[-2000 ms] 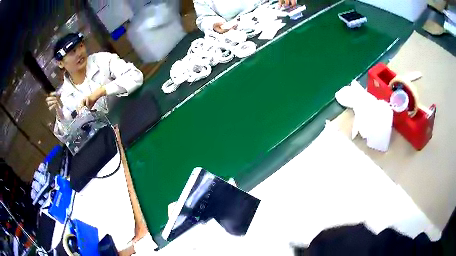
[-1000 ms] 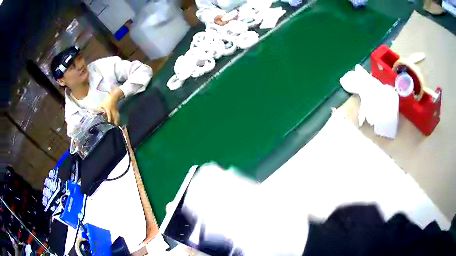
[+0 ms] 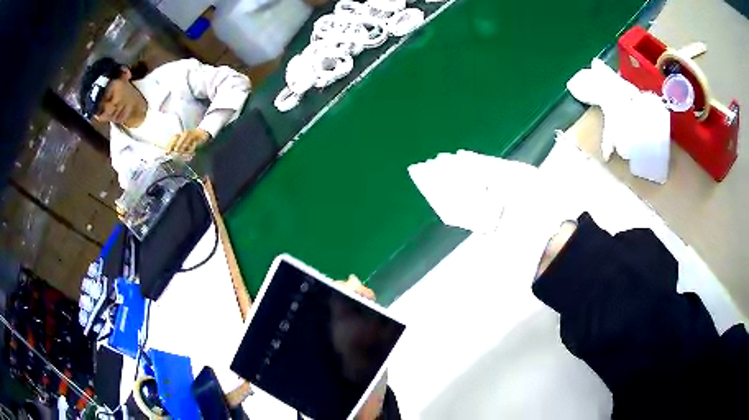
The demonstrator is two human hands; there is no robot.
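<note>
A display unit [image 3: 316, 344] is tilted up at the bottom centre, its glossy black screen with faint icons facing me and its white edge showing. My left hand [image 3: 374, 398] holds it from behind; fingertips show at its upper right edge, and the rest is mostly hidden. My right hand [image 3: 554, 250] comes from a black sleeve at the right. Only bare skin near the wrist shows; the white wiping cloth [image 3: 472, 189] covers the rest. The cloth is above the border of the belt and white cover, apart from the display unit. The fingers under it are hidden.
The green belt [image 3: 361, 164] runs diagonally beyond the white work cover [image 3: 493, 328]. A red tape dispenser [image 3: 686, 107] stands right, beside a white cloth [image 3: 632, 123]. White coils [image 3: 337, 57] lie across the belt. Blue dispenser [image 3: 172, 381] at lower left. A coworker sits beyond a black mat [image 3: 238, 164].
The white-covered right hand has moved off the screen, up and to the right. The display unit is now turned with its whole screen towards me. The coworker's head has lowered and the view has shifted.
</note>
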